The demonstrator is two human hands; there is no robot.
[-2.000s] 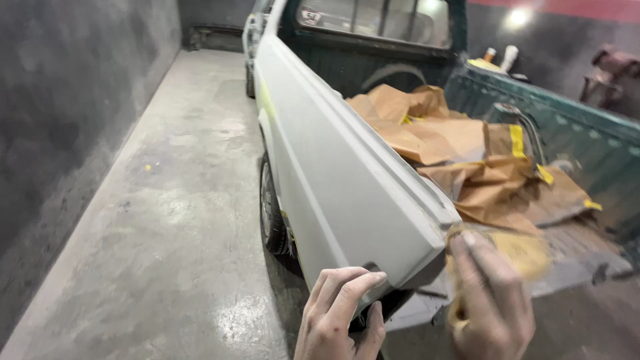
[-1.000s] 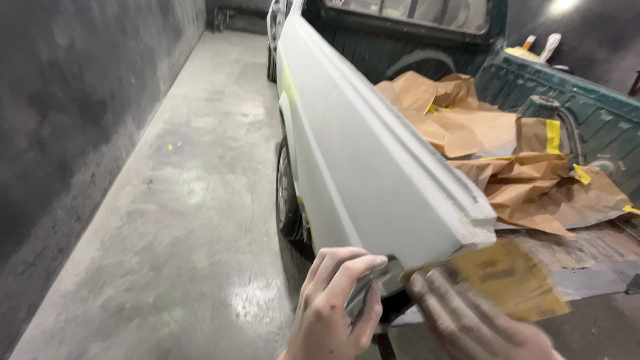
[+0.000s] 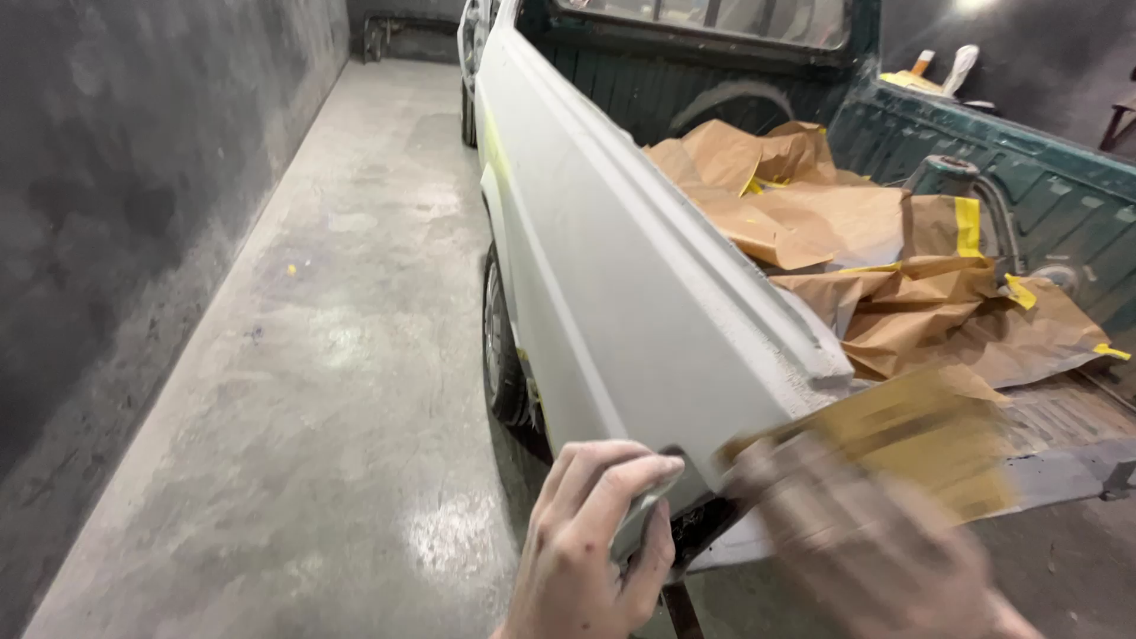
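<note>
The grey-primed side panel of a pickup truck bed (image 3: 621, 293) runs away from me. At its rear lower corner my left hand (image 3: 595, 532) rests with bent fingers near a dark opening, thumb apart from the fingers; no object shows in it. My right hand (image 3: 852, 524), blurred, holds a yellow-brown sheet of sandpaper (image 3: 923, 435) against the panel's rear edge. The sheet's loose part sticks out to the right over the end of the bed. The fingertips of both hands are powdery with pale dust.
Crumpled brown masking paper (image 3: 834, 222) with yellow tape lies in the green truck bed (image 3: 1021, 177). The rear wheel (image 3: 501, 346) stands on the concrete floor (image 3: 355, 373). A dark grey wall (image 3: 133, 177) runs along the left. A white-handled thing (image 3: 960, 69) sits beyond the far bed side.
My right hand and the sandpaper have shifted along the panel's rear edge, from near its top corner lower toward my left hand. My left hand has stayed at the lower corner.
</note>
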